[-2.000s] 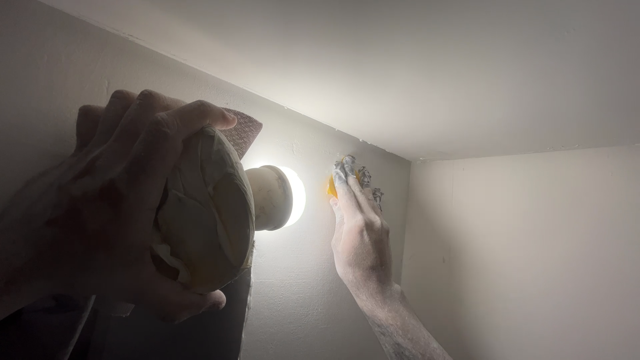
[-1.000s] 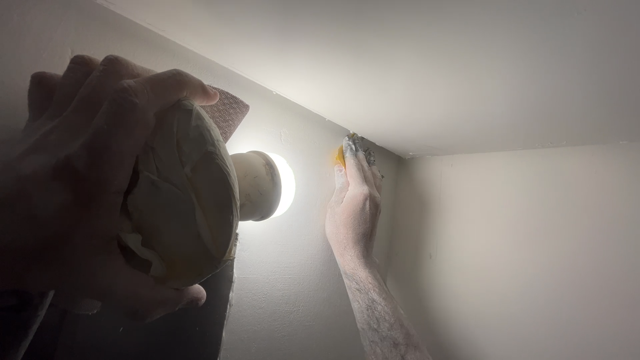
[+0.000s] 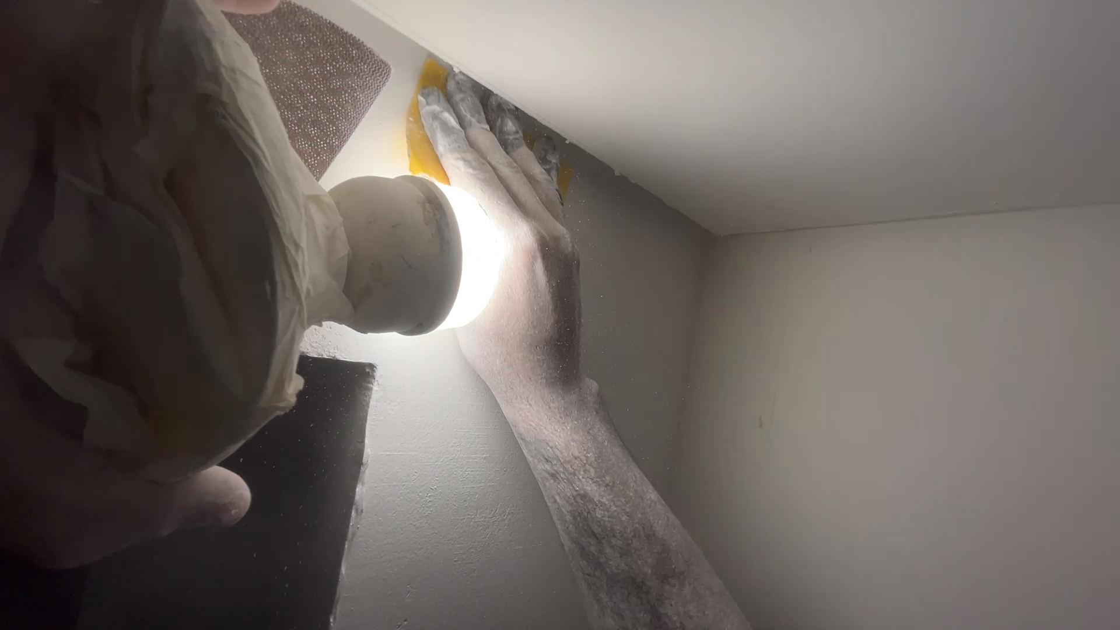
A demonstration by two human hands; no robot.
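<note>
My left hand (image 3: 131, 516), dim at the left edge, grips a light fixture base wrapped in pale covering (image 3: 175, 262). From it a worn lamp holder (image 3: 398, 254) points right with a glowing bulb (image 3: 475, 258). Behind the base a brown textured sheet (image 3: 311, 83) sticks out at the top; whether my left hand holds it, I cannot tell. My right hand (image 3: 516, 227), its fingertips coated in grey-white dust, presses a yellow sheet (image 3: 426, 131), perhaps sandpaper, flat to the wall just under the ceiling. The fingers cover most of that sheet.
The ceiling (image 3: 787, 105) meets the left wall (image 3: 446, 490) along a slanting edge, and a second wall (image 3: 910, 411) joins at a corner right of my right hand. A dark rectangular panel or opening (image 3: 289, 499) with a rough edge lies below the lamp.
The view is now closer to the lamp and wall. My right hand has moved left along the ceiling edge, nearer to the bulb. My left hand keeps its hold on the wrapped base.
</note>
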